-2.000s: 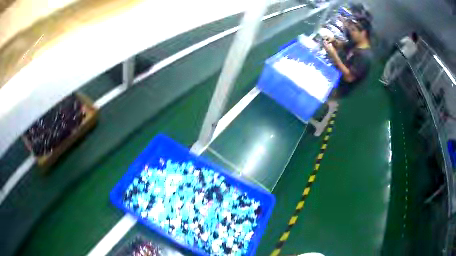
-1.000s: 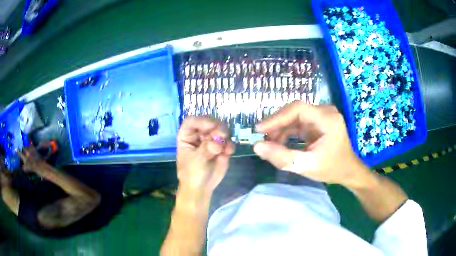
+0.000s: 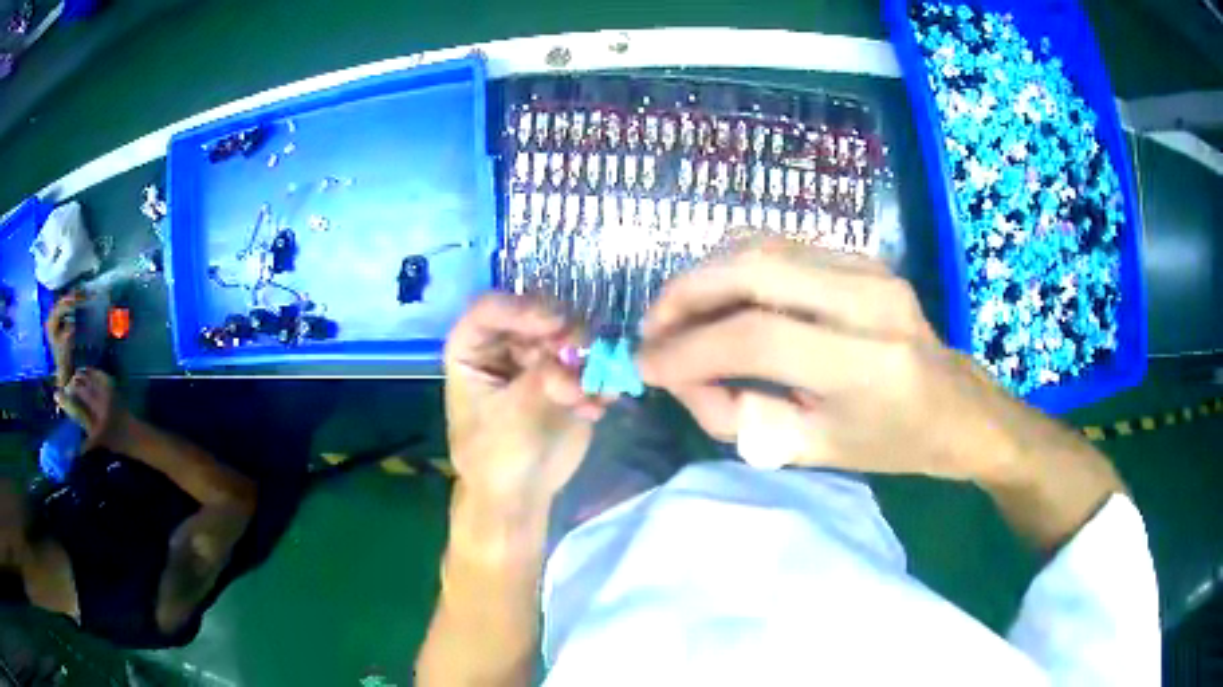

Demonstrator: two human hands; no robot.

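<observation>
A small light-blue plastic piece [image 3: 613,368] is between my two hands, in front of the clear blister tray [image 3: 879,228]. My left hand [image 3: 516,383] holds a small part with a pinkish end [image 3: 573,356] against it in the fingertips; the rest of this part is hidden by the fingers. My right hand [image 3: 805,362] has its fingertips on the right side of the light-blue piece. A pale band [image 3: 767,430] is on a right-hand digit. The blister tray holds close rows of silver parts with reddish wires.
A blue bin [image 3: 1033,201] heaped with light-blue, white and black pieces is on the right. A shallow blue tray [image 3: 362,161] with dark wired parts is on the left. Another person's arms [image 3: 175,470], an orange item [image 3: 120,322] and a whitish bag [image 3: 65,247] are at far left.
The view has swung from the bench's far end to the trays, then shifted slightly. The light-blue piece now sits against my left fingertips, and my right hand has moved left and turned over it.
</observation>
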